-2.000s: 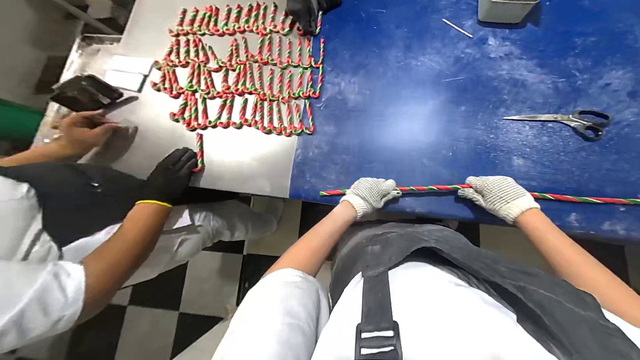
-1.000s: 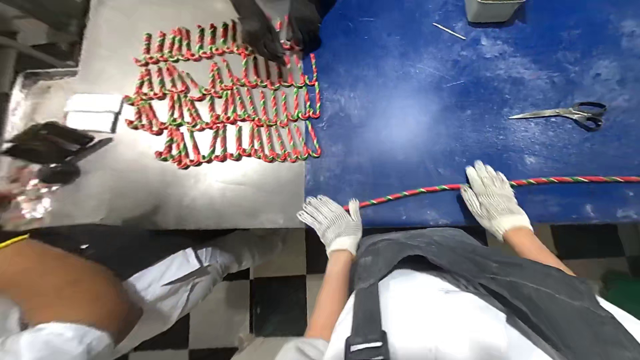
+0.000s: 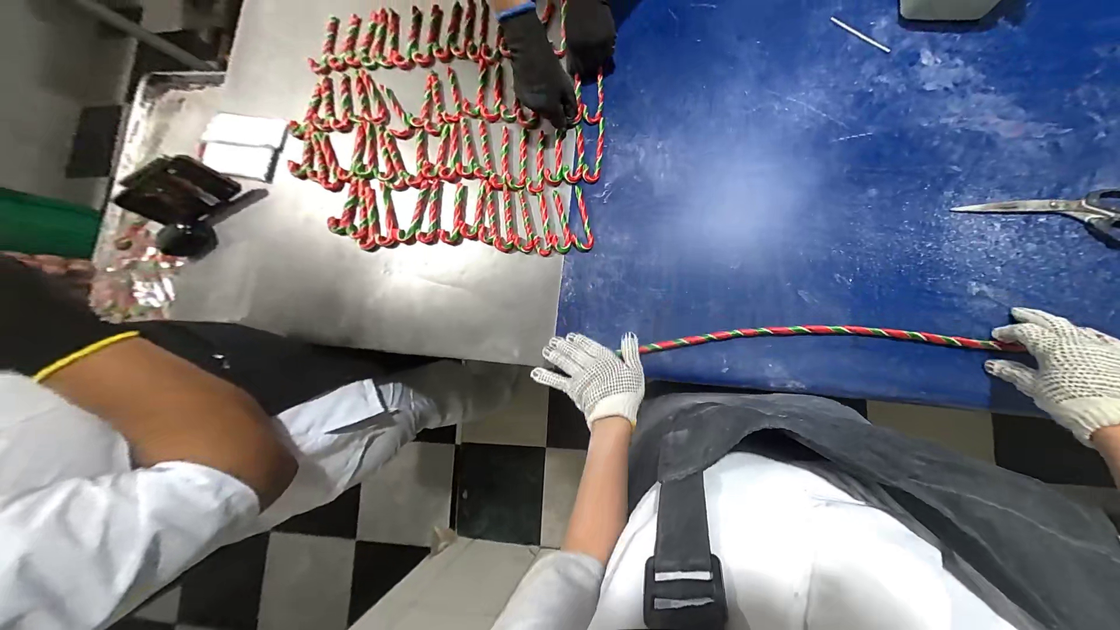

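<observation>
A long twisted candy rope (image 3: 814,331), red and green with thin white stripes, lies along the front edge of the blue table (image 3: 744,219). My left hand (image 3: 599,376), in a white knit glove, rests palm down with fingers spread at the rope's left end; whether it grips the rope cannot be told. Near the right edge of the view my right hand (image 3: 1063,363), gloved the same way, lies over the rope, its fingers bent around it. The rope beyond that hand is hidden or out of view.
Rows of red and green candy canes (image 3: 455,214) lie on the metal table (image 3: 420,302) at left, where a co-worker's black-gloved hands (image 3: 542,79) reach in. Scissors (image 3: 1050,206), a thin white stick (image 3: 860,35) and a grey container (image 3: 949,9) are on the blue table.
My hands have moved apart along the rope, the left to its left end and the right farther right. The co-worker's black-gloved hand has gone from the front of the canes to their back rows.
</observation>
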